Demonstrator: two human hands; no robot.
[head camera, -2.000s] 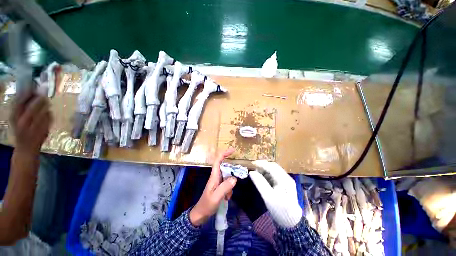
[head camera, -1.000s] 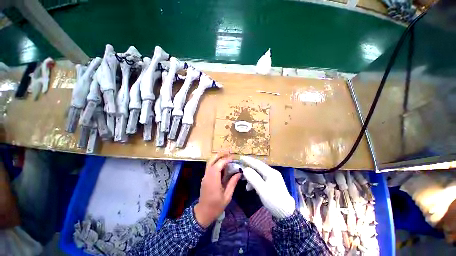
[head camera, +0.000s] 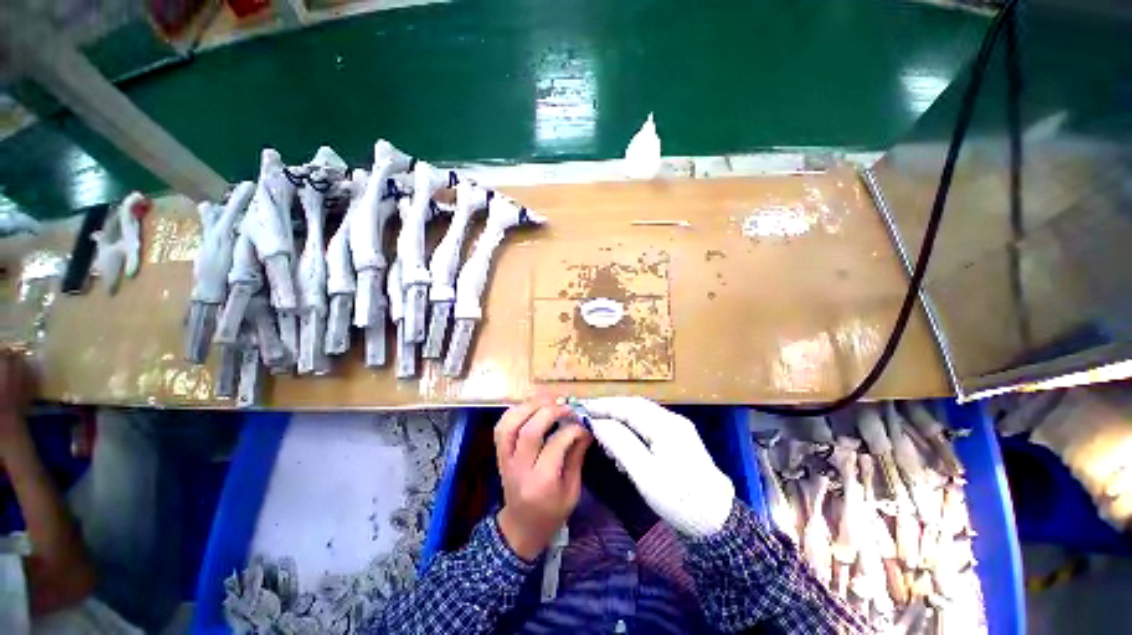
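A grey-white handle piece is held by its head in front of my body, its stem pointing down; my fingers hide most of it. My bare left hand is closed around the head. My right hand, in a white knit glove, has its fingertips on the same head, where a small dark bluish spot shows. Whether a small part is pinched there is hidden. A white oval ring lies on the spotted brown work pad just beyond my hands.
Overlapping handles lie on the bench at left. A white nozzled bottle and thin stick are behind the pad. Blue bins stand left and right. A black cable hangs at right. Another person's arm is far left.
Both hands have closed in around the handle's head, which was more exposed two seconds ago. The other person's arm at far left has moved down, off the bench. The camera view has shifted slightly.
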